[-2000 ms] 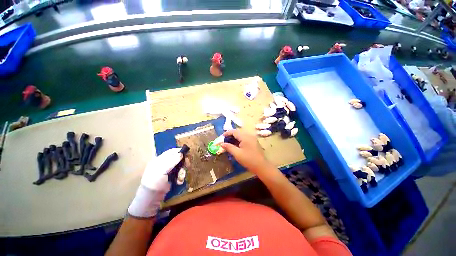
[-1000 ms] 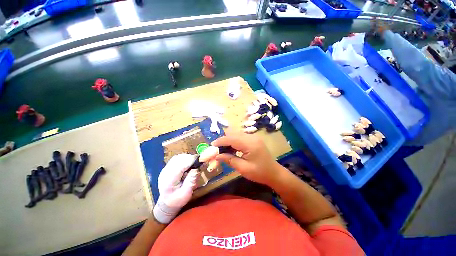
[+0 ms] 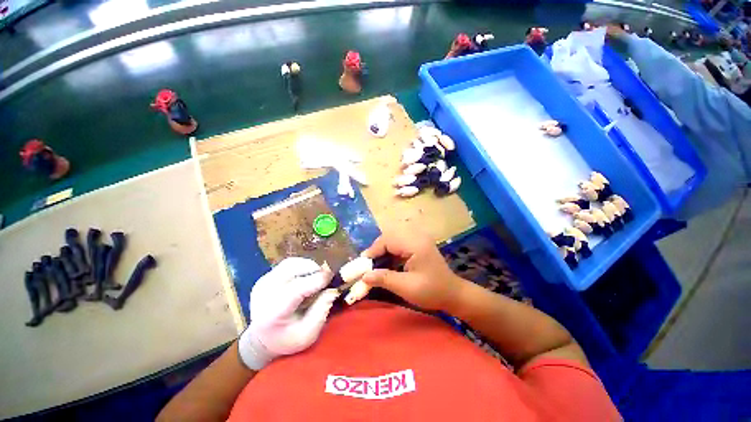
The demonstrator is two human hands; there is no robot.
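My left hand (image 3: 288, 305), in a white glove, pinches a dark part low over the front of the board. My bare right hand (image 3: 412, 272) holds a cream-and-black end piece (image 3: 356, 269) against it. Cream ends show between the two hands; the joint itself is mostly hidden by fingers. The green-rimmed pot (image 3: 326, 224) sits on the brown card (image 3: 284, 227) just beyond my hands. A cluster of cream-and-black pieces (image 3: 428, 165) lies on the board's right side. Black limb parts (image 3: 74, 268) lie piled on the beige surface at left.
A light-blue tray (image 3: 494, 198) with more cream-and-black pieces stands at right, another blue crate with a translucent liner (image 3: 650, 140) beyond it. Red-topped figure parts (image 3: 174, 111) stand along the green belt. White scraps (image 3: 325, 155) lie on the board. A person's light-blue sleeve (image 3: 683, 107) shows at right.
My right hand has moved from the green pot to my left hand, bringing the end piece against the dark part. Both hands are now closer to my body. The camera view has shifted.
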